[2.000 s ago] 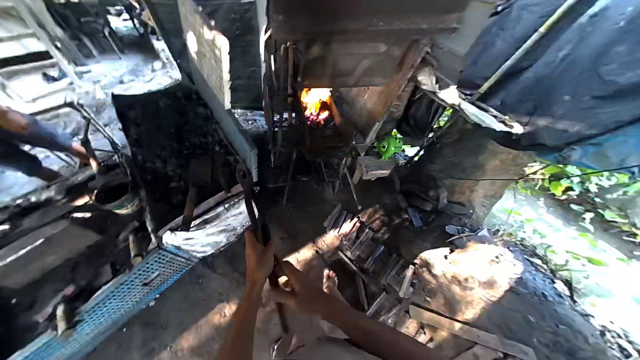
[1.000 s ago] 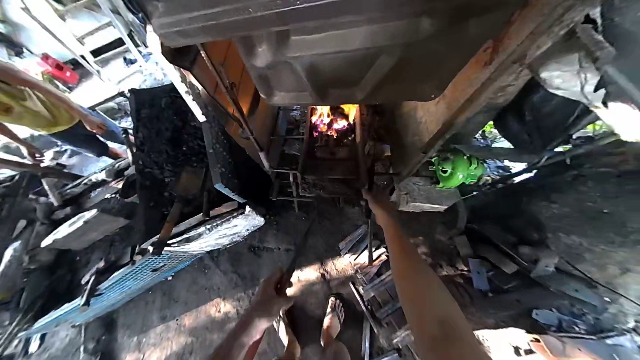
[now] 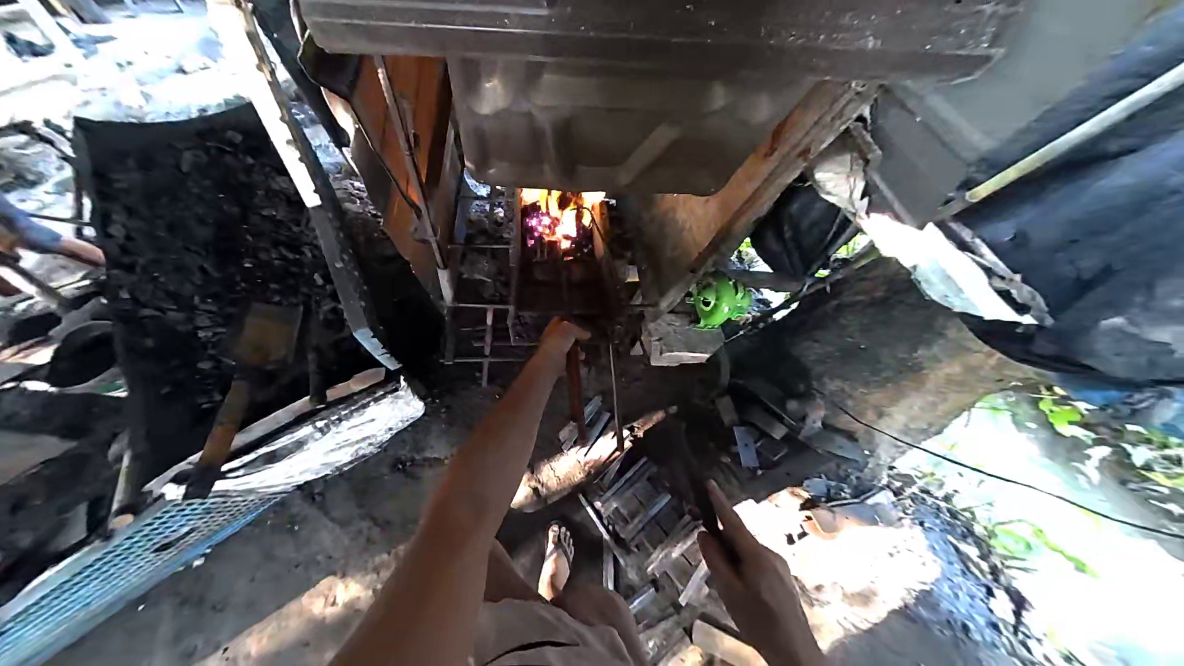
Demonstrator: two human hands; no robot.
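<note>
My left hand (image 3: 561,338) reaches forward to the front edge of the forge's metal trough, just below the burning coals (image 3: 561,222). Its fingers look curled at a thin bar, but blur hides the grip. Under that hand a reddish-brown bar (image 3: 575,393) stands upright. At the lower right my right hand (image 3: 754,564) is closed around the handle of a long dark tool (image 3: 689,472); the tool's far end fades into shadow. A bark-covered piece of wood (image 3: 578,472) lies between my arms, beside flat metal bars (image 3: 638,509) on the ground.
A dented sheet-metal hood (image 3: 629,129) hangs over the fire. To its right sits a green blower (image 3: 720,301). Charcoal (image 3: 203,213) and a long-handled flat-bladed tool (image 3: 264,338) lie left, behind blue mesh (image 3: 157,555). A black cable (image 3: 971,467) crosses the right side. Another person's arm (image 3: 79,250) shows far left.
My left hand has moved from low at the left up to the forge mouth. My right hand, at the forge one second ago, is now low at the right with a dark tool.
</note>
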